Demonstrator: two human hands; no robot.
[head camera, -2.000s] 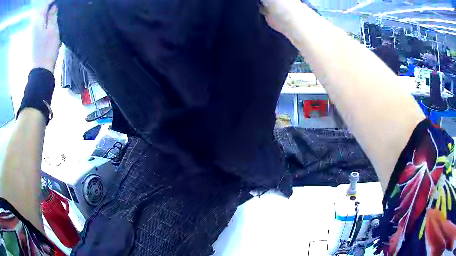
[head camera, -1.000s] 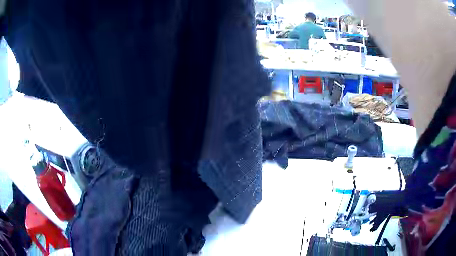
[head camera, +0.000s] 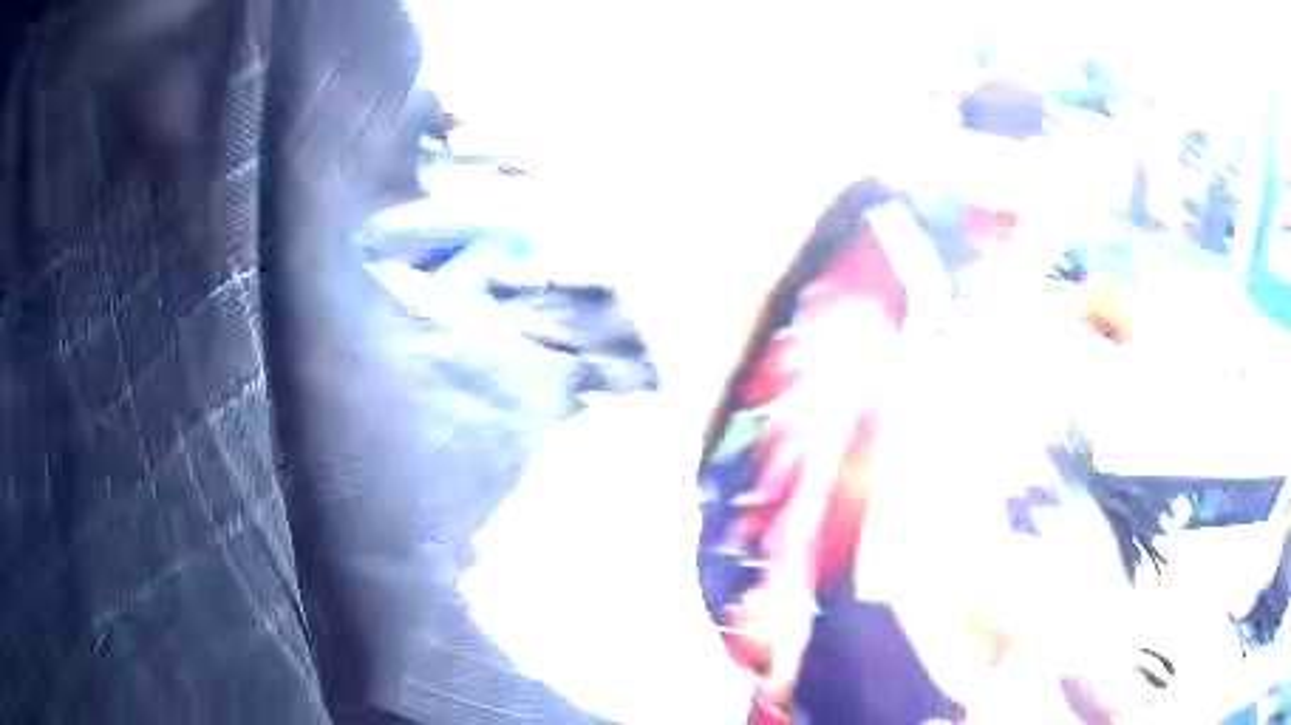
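Observation:
Dark checked cloth (head camera: 156, 425) with pale grid lines hangs large and close down the left side, blurred. A paler, greyish part of the cloth (head camera: 368, 467) lies beside its dark fold. The wearer's floral sleeve (head camera: 807, 467) crosses the middle, overexposed. Neither hand can be made out. A faint pinkish blur shows over the cloth at the upper left, too unclear to name. Any hold on the cloth is hidden or washed out.
Most of the picture is glaring white. Black fringe-like strips (head camera: 1133, 517) and a dark band (head camera: 1232, 500) show at the right. A crumpled grey-dark thing (head camera: 602, 333) lies beyond the cloth. Blurred shapes stand in the right background.
The view has turned and become blurred and much brighter. The cloth has shifted to the left side, and the floral sleeve has come into the middle. The machine head is no longer distinct.

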